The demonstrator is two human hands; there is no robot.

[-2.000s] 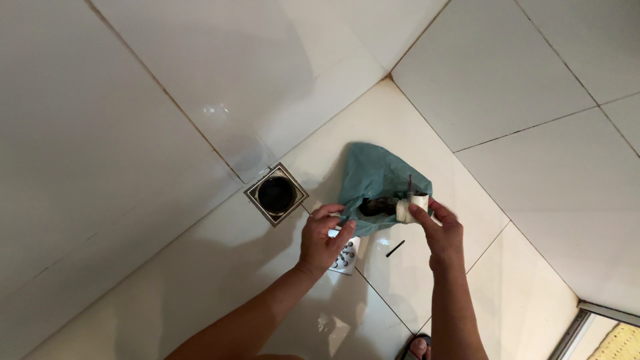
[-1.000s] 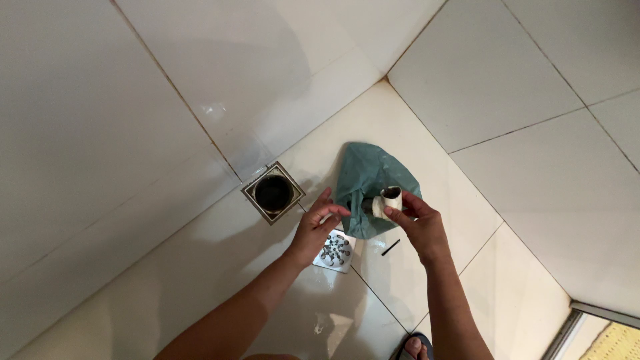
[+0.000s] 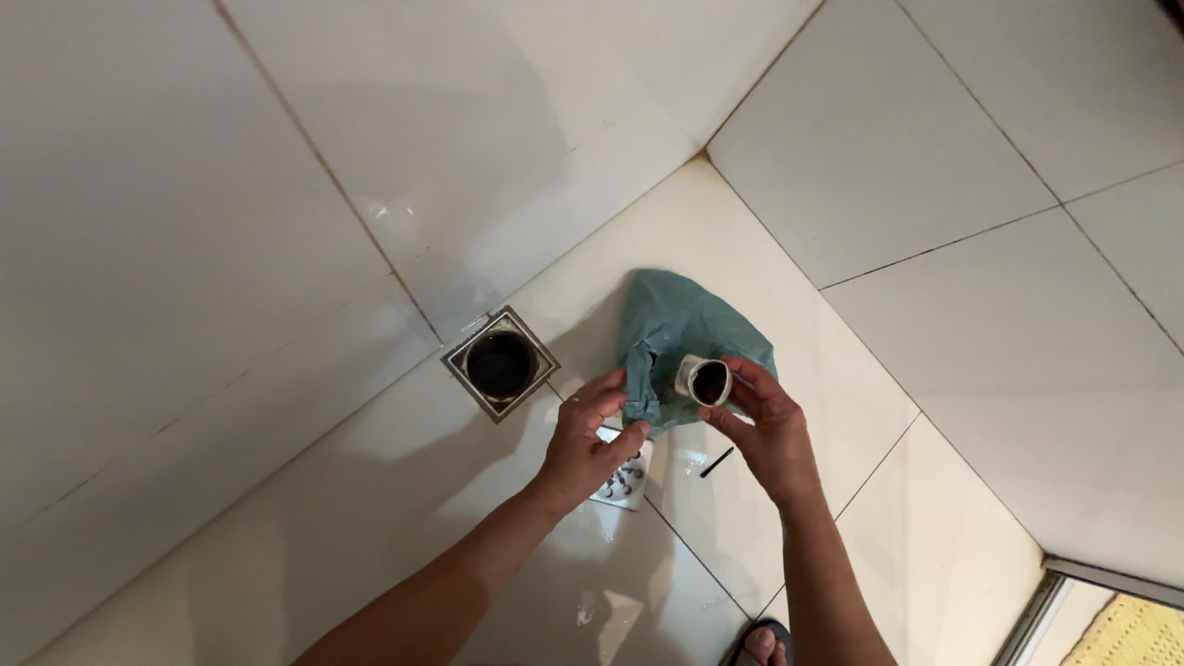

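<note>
My right hand (image 3: 763, 416) holds a short white plastic pipe fitting (image 3: 694, 377) by its rim, its dark, dirty inside facing up toward me. Under and behind the fitting lies a green plastic bag (image 3: 689, 310) on the floor tiles. My left hand (image 3: 592, 439) pinches the bag's left edge between thumb and fingers. Partly hidden below that hand is a square metal drain grate (image 3: 624, 486) with dark marks or holes. To the left, an uncovered square floor drain (image 3: 500, 364) shows a round dark opening.
A thin dark stick-like piece (image 3: 717, 462) lies on the floor below the bag. Tiled walls meet in a corner behind the bag. A foot in a sandal (image 3: 763, 643) is at the bottom edge. A metal door track (image 3: 1027, 615) and a yellow mat (image 3: 1128, 634) are at the lower right.
The fitting has turned in my right hand so its opening faces me. My left hand, apart from the fitting one second ago, now grips the bag's edge.
</note>
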